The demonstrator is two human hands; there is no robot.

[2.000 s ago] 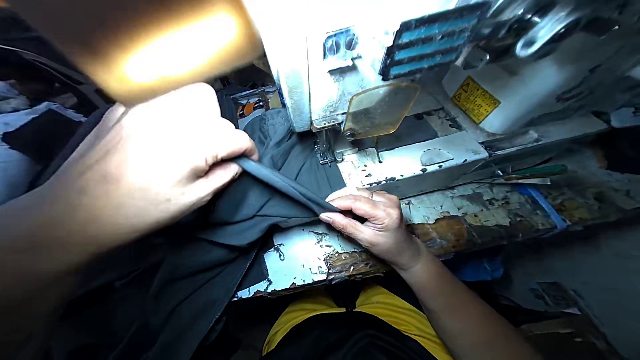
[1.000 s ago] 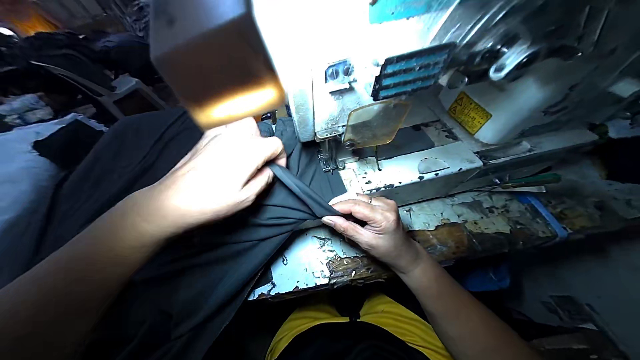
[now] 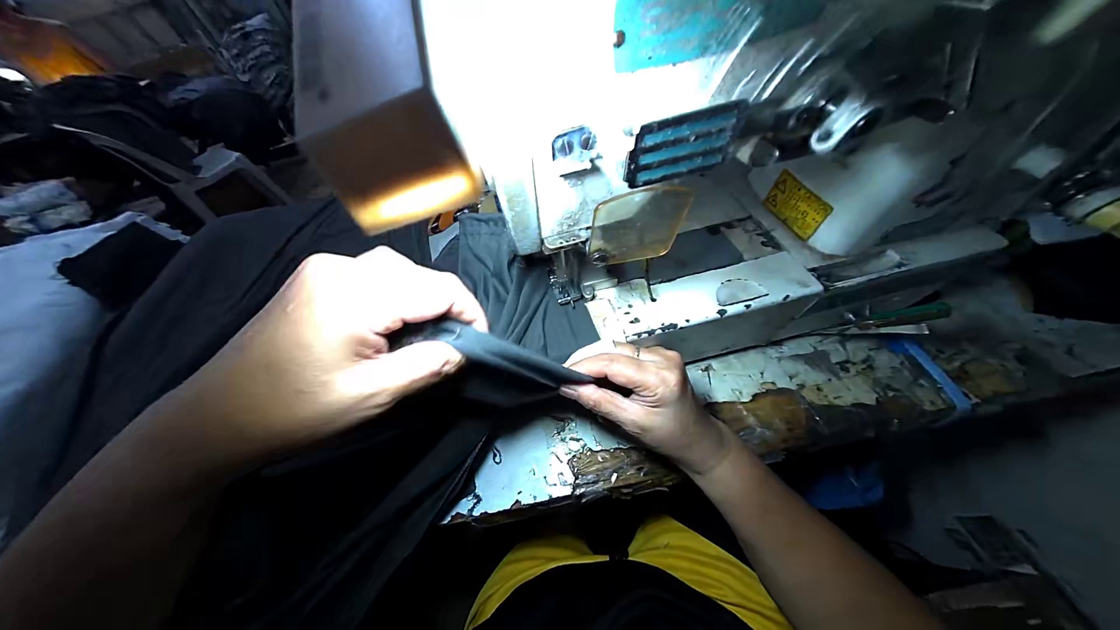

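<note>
My left hand (image 3: 350, 341) pinches a folded edge of dark grey fabric (image 3: 512, 354) between thumb and fingers. At the other end of this taut edge, my right hand (image 3: 643, 394) grips the cloth close to the table's front. Behind my hands, part of the fabric lies by the presser foot (image 3: 567, 284) of an industrial sewing machine (image 3: 560, 201); whether it is under the foot I cannot tell. A yellowish clear guard (image 3: 641, 225) sits beside the needle area. The rest of the cloth hangs in dark folds to the left.
The worktable (image 3: 534, 464) has peeling paint and a worn front edge. A lit lamp (image 3: 385, 122) hangs above my left hand. At the right are a green-handled tool (image 3: 910, 313) and a blue strap (image 3: 932, 374). A pale chair (image 3: 219, 175) and heaped cloth stand at the back left.
My left hand has moved a little down, away from the lamp, still gripping the fabric. My right hand holds on in nearly the same place. The view has swung somewhat to the left.
</note>
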